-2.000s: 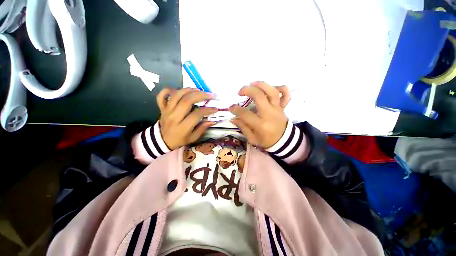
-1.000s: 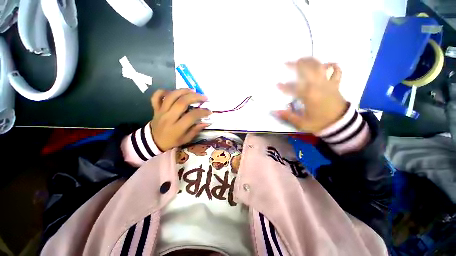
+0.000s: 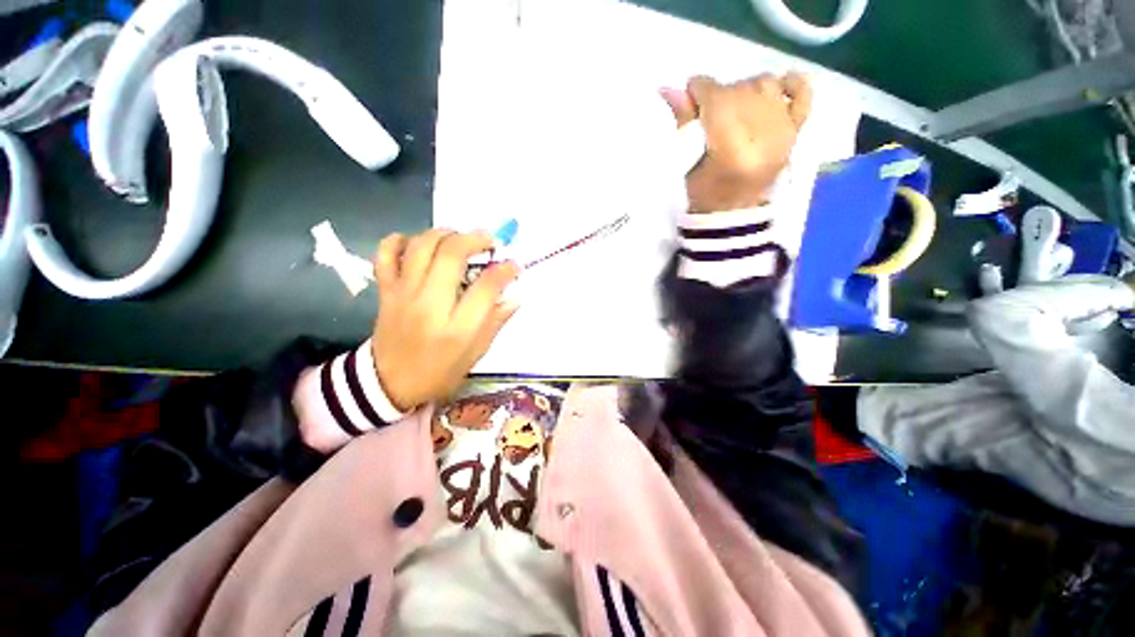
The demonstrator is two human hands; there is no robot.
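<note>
My left hand (image 3: 436, 305) is closed around the blue battery (image 3: 505, 233); only its bright blue end shows past the fingers. Thin dark and red lead wires (image 3: 573, 244) run from the fingertips to the right over the white work sheet (image 3: 560, 125). My right hand (image 3: 743, 131) is farther forward over the sheet, its fingers curled and pointing left. A pale, whitish shape shows by its thumb side against the white sheet; I cannot tell what it is or whether the hand holds it.
White neckband parts (image 3: 187, 162) lie at the far left. A white scrap (image 3: 340, 258) lies left of my left hand. The blue tape dispenser (image 3: 828, 249) with its yellowish tape roll (image 3: 912, 233) stands right of my right forearm. A person's grey sleeve (image 3: 1077, 361) is at the right.
My right hand has moved forward, away from my body. My left hand now covers more of the battery. The view has shifted, showing a green surface at the top right.
</note>
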